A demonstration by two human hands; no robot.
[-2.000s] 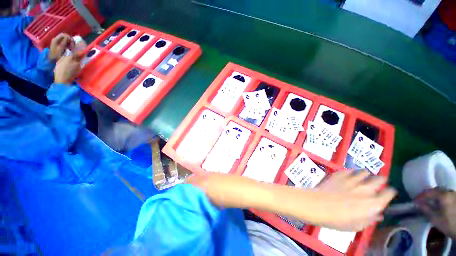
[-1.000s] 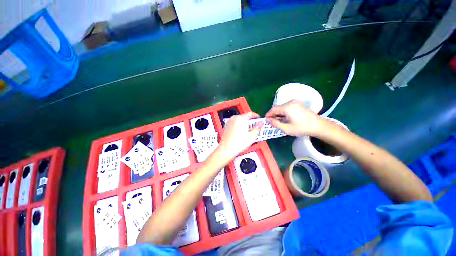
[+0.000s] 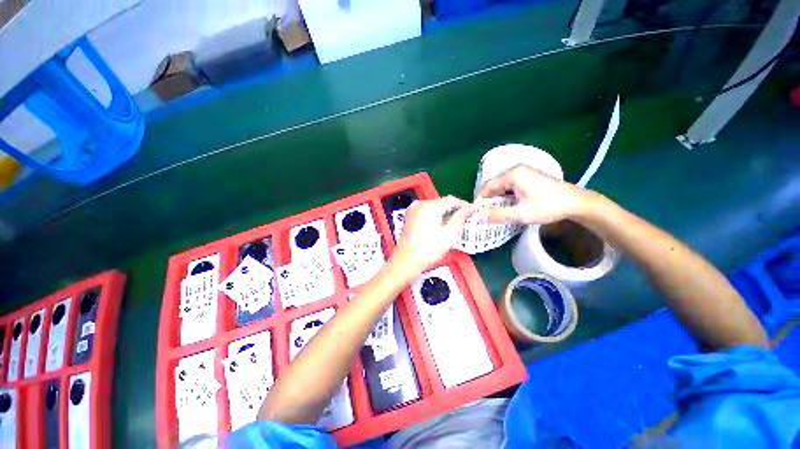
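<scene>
My left hand (image 3: 428, 230) and my right hand (image 3: 533, 195) meet above the tray's upper right corner. Both pinch a white printed label strip (image 3: 485, 232) that hangs between them and bends towards the rolls. The red tray (image 3: 516, 375) lies below, with two rows of phones; a white phone (image 3: 452, 338) sits in its lower right compartment. Loose printed labels (image 3: 252, 282) lie over several phones. My left forearm hides part of the lower row. Two large white label rolls (image 3: 524, 160) lie right of the tray, partly behind my right hand.
A tan tape roll (image 3: 511, 309) lies beside the tray's right edge. A pale ribbon (image 3: 603, 149) curls up behind the rolls. A second red tray (image 3: 107, 351) with phones is at the left. A blue stool (image 3: 83, 145), cartons and metal legs (image 3: 728, 96) stand beyond the green surface.
The view had swung right by one second ago. Since then my hands have stayed on the label strip and drawn slightly closer together; the strip now sags in a curve below them.
</scene>
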